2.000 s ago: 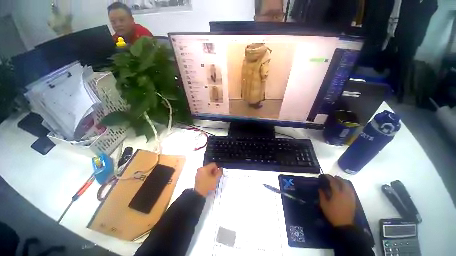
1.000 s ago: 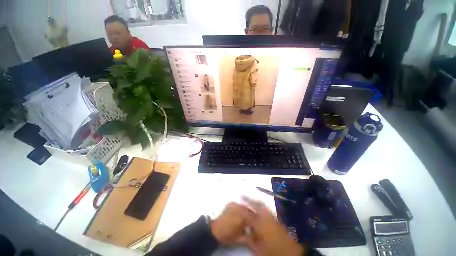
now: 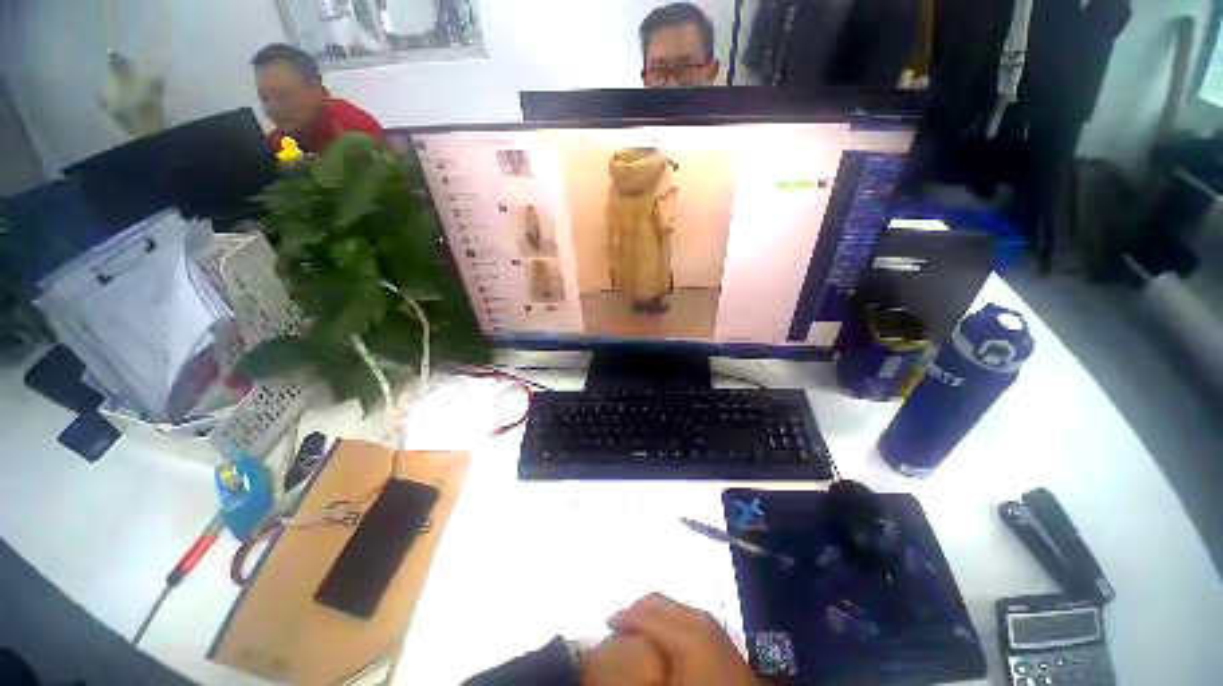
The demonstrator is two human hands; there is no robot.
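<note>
My left hand [image 3: 622,662] and my right hand [image 3: 687,635] are clasped together at the bottom middle, over the white paper [image 3: 590,550]. The fingers are folded and no object shows in them; the palms are hidden. The black mouse [image 3: 862,516] lies untouched on the dark mouse pad [image 3: 925,603]. A pen [image 3: 731,537] lies across the pad's left edge. The black keyboard [image 3: 671,432] is below the monitor [image 3: 785,308], which shows a tan hooded coat.
A smartphone [image 3: 378,547] lies on a brown folder [image 3: 275,610] at left, by scissors [image 3: 251,554]. Behind are a plant [image 3: 342,255] and paper basket [image 3: 275,413]. A bottle [image 3: 950,399], stapler [image 3: 1060,536] and calculator [image 3: 1054,630] are at right. Two people sit opposite.
Both hands have left their earlier places by the keyboard and on the mouse, and have come together. They are now lower in the picture. The view has shifted, and a second person shows behind the monitor.
</note>
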